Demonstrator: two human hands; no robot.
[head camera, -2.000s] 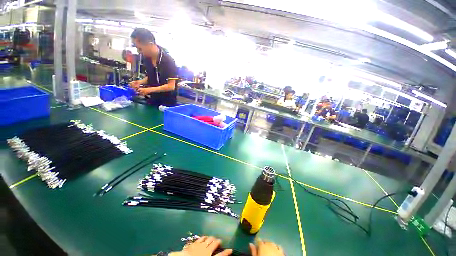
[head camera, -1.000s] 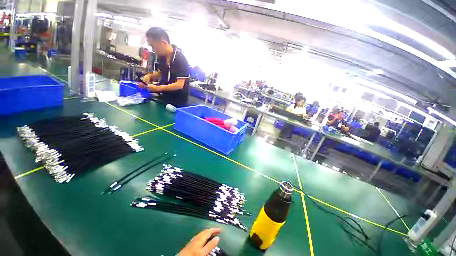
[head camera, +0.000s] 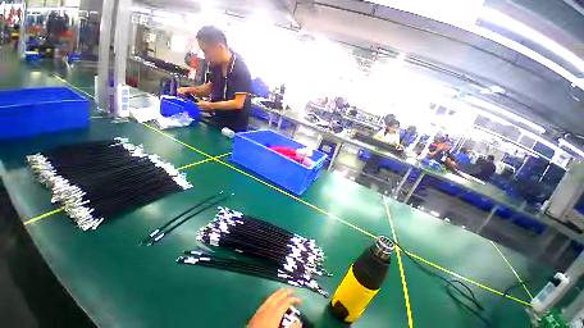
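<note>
My left hand is at the bottom edge, partly cut off, its fingers against white-tipped black cable ends; its grip is unclear. My right hand is out of view. A yellow and black heat gun stands nozzle-up to the right of the hand. Behind the hand lies a bundle of black cables with silver-white ends, with a thinner row of cables along its near side. Two separate cables lie left of it. A wide cable stack lies far left.
A blue bin with red and white items stands behind the cables. Another blue bin is far left. A person stands across the green table at a small blue box. A black cord and white power strip are right.
Two seconds ago both hands showed at the bottom edge; my right hand has left the picture. The view has shifted, so the heat gun and cables sit further right in the picture.
</note>
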